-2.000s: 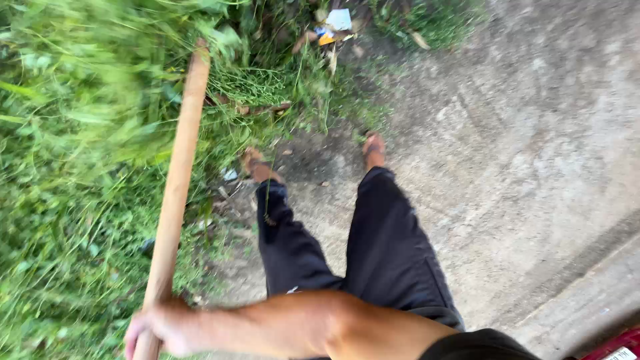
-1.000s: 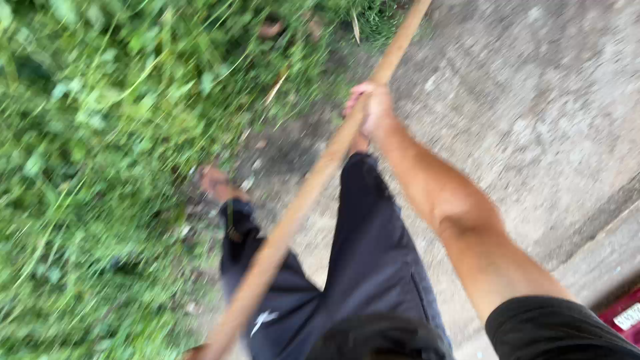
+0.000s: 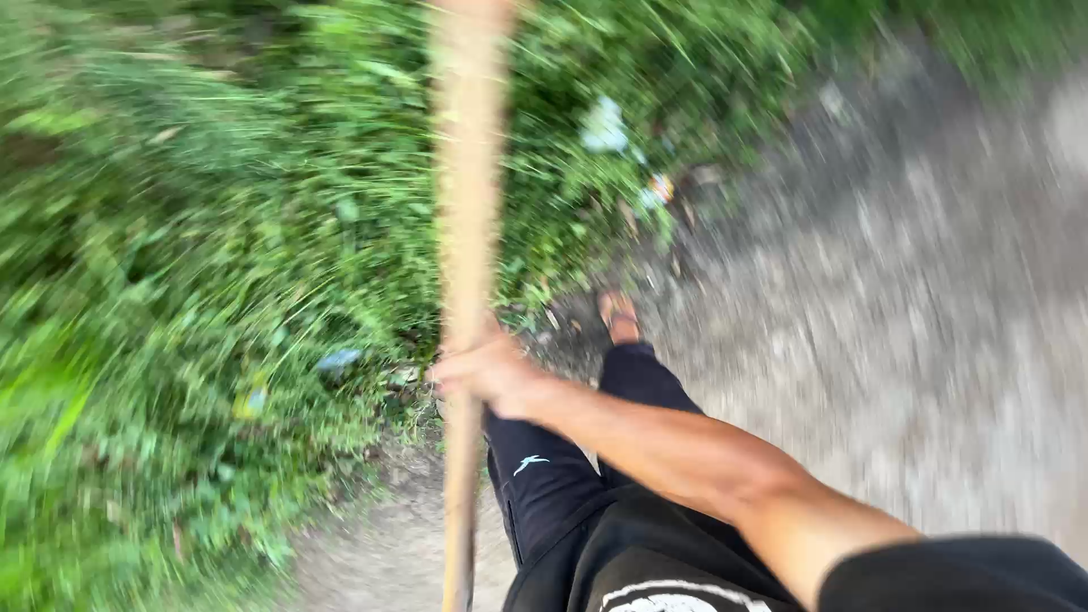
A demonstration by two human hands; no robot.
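A long, pale wooden pole [image 3: 466, 255] runs almost straight up and down the view, blurred and widest at the top. My right hand [image 3: 486, 367] is closed around it below mid-view, with the forearm reaching in from the lower right. At the top edge, a blurred skin-coloured patch [image 3: 478, 5] lies over the pole; it may be my left hand, but its fingers cannot be made out. Both ends of the pole are out of view or hidden, so any tool head cannot be seen.
Dense green grass and weeds [image 3: 255, 212] cover the left and upper middle. Whitish litter [image 3: 604, 127] and a bluish scrap [image 3: 338, 360] lie among them. Rough grey ground [image 3: 892, 340] spans the right. A foot [image 3: 619, 314] stands near the weeds' edge.
The pole has swung from a slant to nearly upright in the view. My right hand has moved down and left in the view, still around the pole. The view has shifted too.
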